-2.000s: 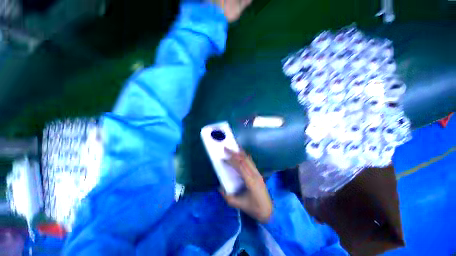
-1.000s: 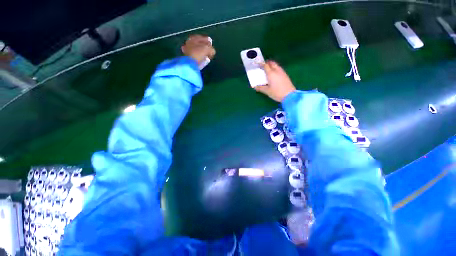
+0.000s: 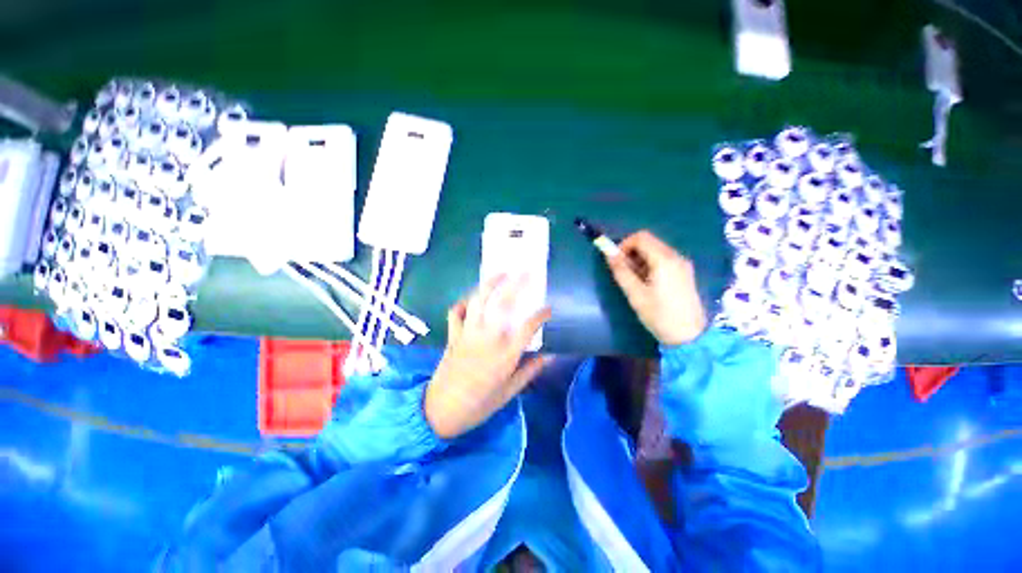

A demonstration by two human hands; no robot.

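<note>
A white power bank (image 3: 516,249) without a black circle lies in front of me, its small dark display window at the far end. My left hand (image 3: 484,353) lies over its near half and holds it; the covered part is hidden. My right hand (image 3: 661,285) grips a small brush (image 3: 605,244) with a pale handle and dark tip, just right of the power bank. The tip points toward the far left and is apart from the power bank.
White power banks (image 3: 406,185) with white cables lie at left. Sheets of lenses lie at far left (image 3: 123,224) and at right (image 3: 813,246). Two more power banks (image 3: 762,39) are at the far right. An open brown carton (image 3: 802,439) and a red bin (image 3: 300,386) sit below the bench edge.
The view has shifted. My right hand has let go of a power bank with a black circle and taken the brush. My left hand has come back from the far side onto an uncovered power bank.
</note>
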